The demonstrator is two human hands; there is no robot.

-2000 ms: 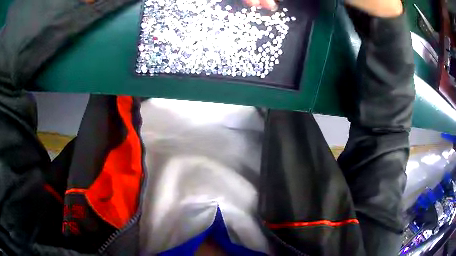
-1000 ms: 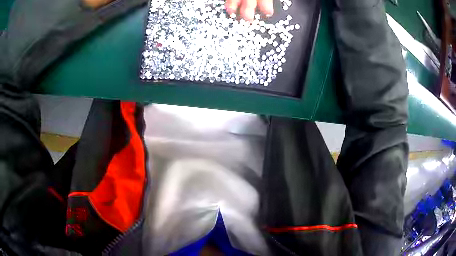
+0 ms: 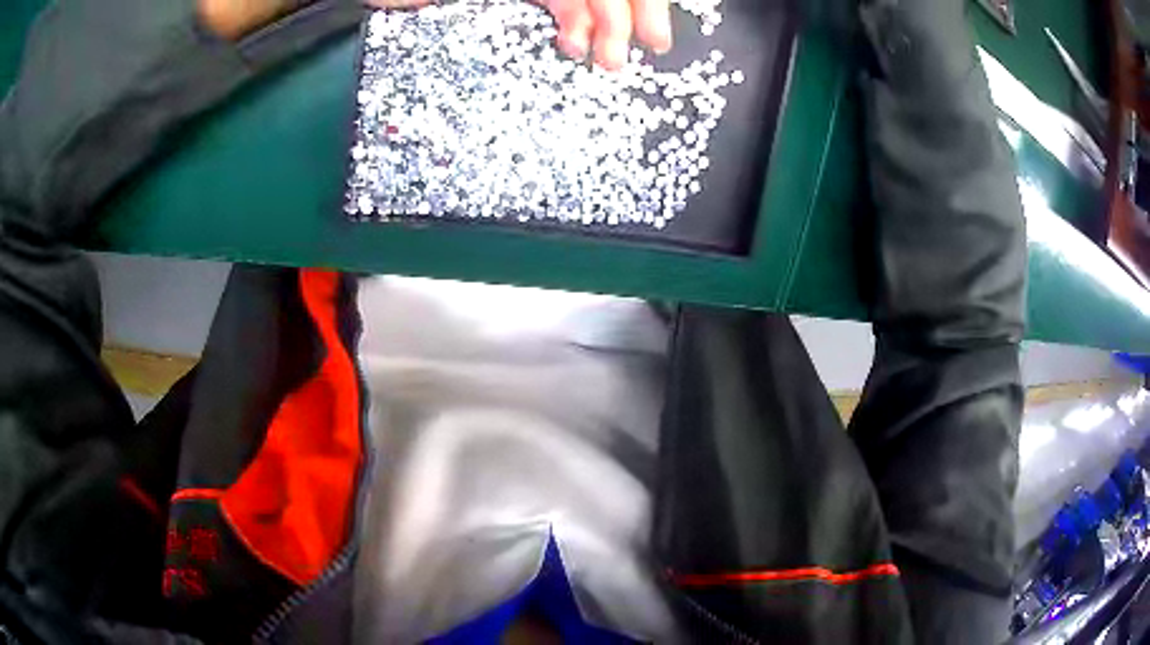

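Many tiny silvery-white metal parts (image 3: 530,139) lie heaped in a shallow black parts tray (image 3: 738,189) at the top centre. My left hand (image 3: 612,28) is partly in view at the top edge. Its fingertips point down onto the heap, and its wrist shows farther left. The rest of that hand is cut off by the top edge, and I cannot tell whether the fingers hold a part. My right hand is out of the picture above; only its dark grey sleeve shows, right of the tray.
The tray lies on the green bench (image 3: 568,280) near its front edge. A thin pointed metal tool (image 3: 1072,66) and a red-brown fixture (image 3: 1126,164) are at the upper right. Silvery items with blue pieces (image 3: 1091,542) are at the lower right.
My left fingers have come farther into view over the parts, and the left wrist now shows. My right wrist has gone out of view at the top.
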